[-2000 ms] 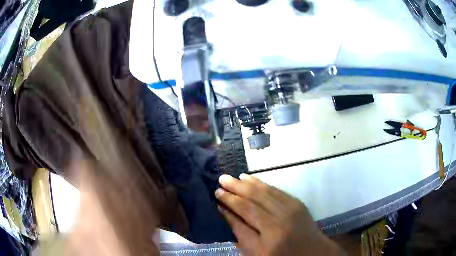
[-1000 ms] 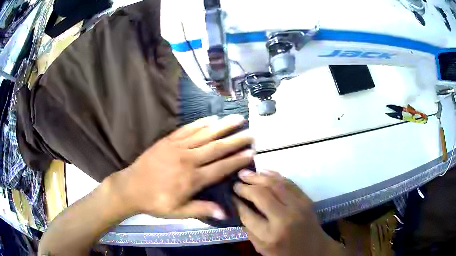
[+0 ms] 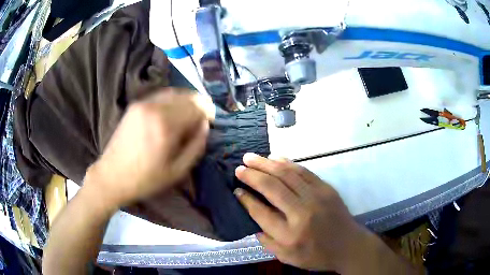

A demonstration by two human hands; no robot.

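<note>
The dark gathered waistband runs under the front of the white sewing machine head. The brown garment body lies bunched to its left. My left hand is blurred, with fingers curled over the cloth beside the band; whether it grips cloth is unclear. My right hand lies on the band's right edge, fingertips on the dark cloth. The shiny lever guard stands in front of the head. The needle and presser foot are hidden.
Tension knobs stick out from the head. A black flat rectangle and orange-yellow thread snips lie on the machine bed at right. A thin tan handle lies near the right edge. A grey measuring-tape strip edges the table.
My left hand has lifted off its flat position on the band and moved left and up, its fingers now curled. My right hand stays at the band's edge. The view has shifted slightly.
</note>
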